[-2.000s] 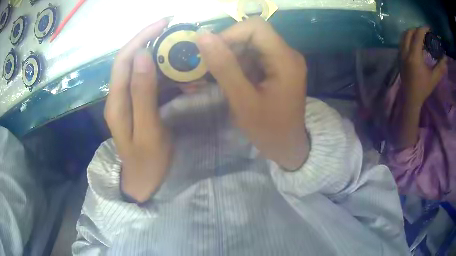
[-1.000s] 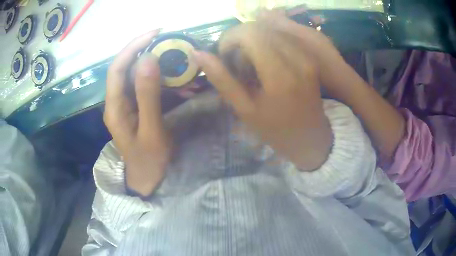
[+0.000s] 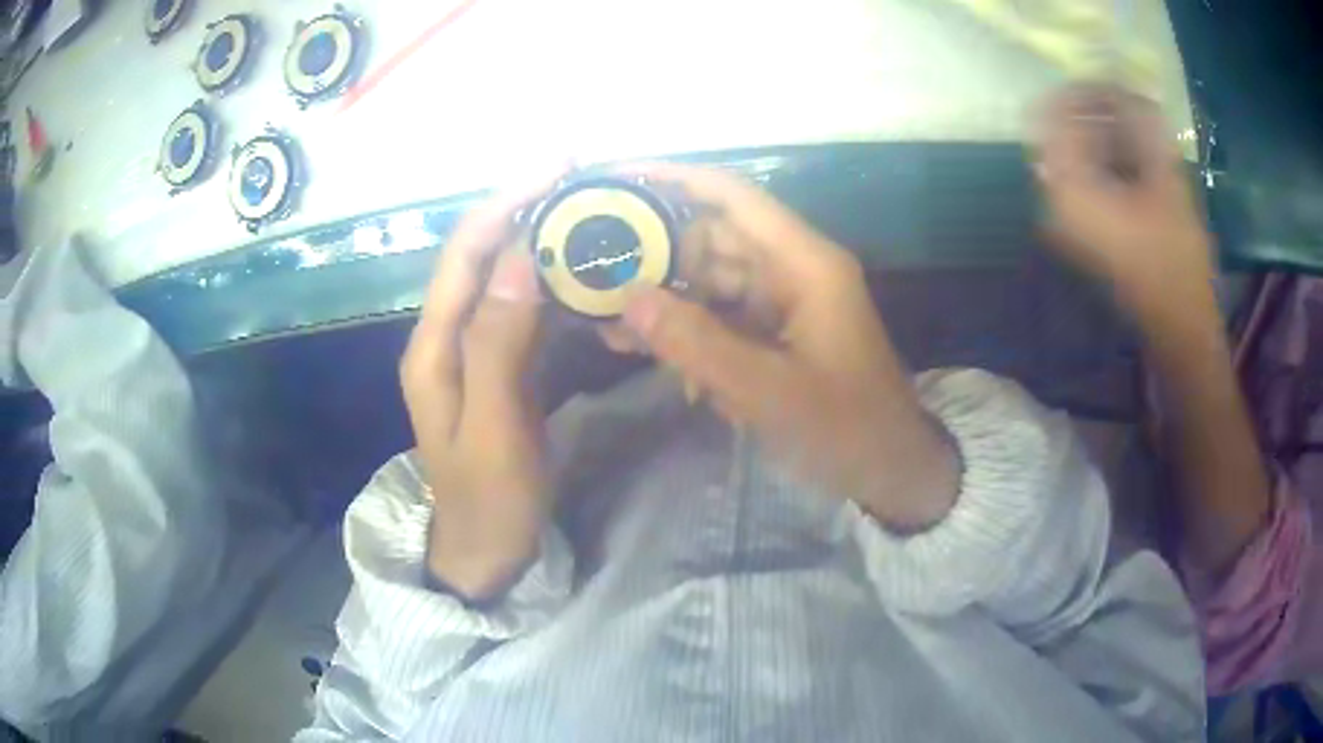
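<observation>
A round dark watch case (image 3: 605, 250) with a pale-yellow adhesive ring (image 3: 565, 274) on its face is held up in front of my chest, near the bench edge. A dark centre with a bluish shine shows inside the ring. My left hand (image 3: 486, 392) grips the case at its left rim, thumb at the side. My right hand (image 3: 791, 341) holds it at the right, its thumb on the lower right of the ring and its fingers around the rim. The underside of the case is hidden.
Several cases with pale rings (image 3: 263, 179) lie on the whitish mat (image 3: 697, 87) at upper left, beside a red stick (image 3: 411, 52). Yellow sheets (image 3: 1066, 32) lie at upper right. A neighbour's blurred hand (image 3: 1117, 189) is over the mat's right end; a white sleeve (image 3: 124, 479) is at left.
My right hand has closed around the case's right rim. The neighbour's hand has moved right, away from mine. The view has shifted, showing more of the mat and the left neighbour's sleeve.
</observation>
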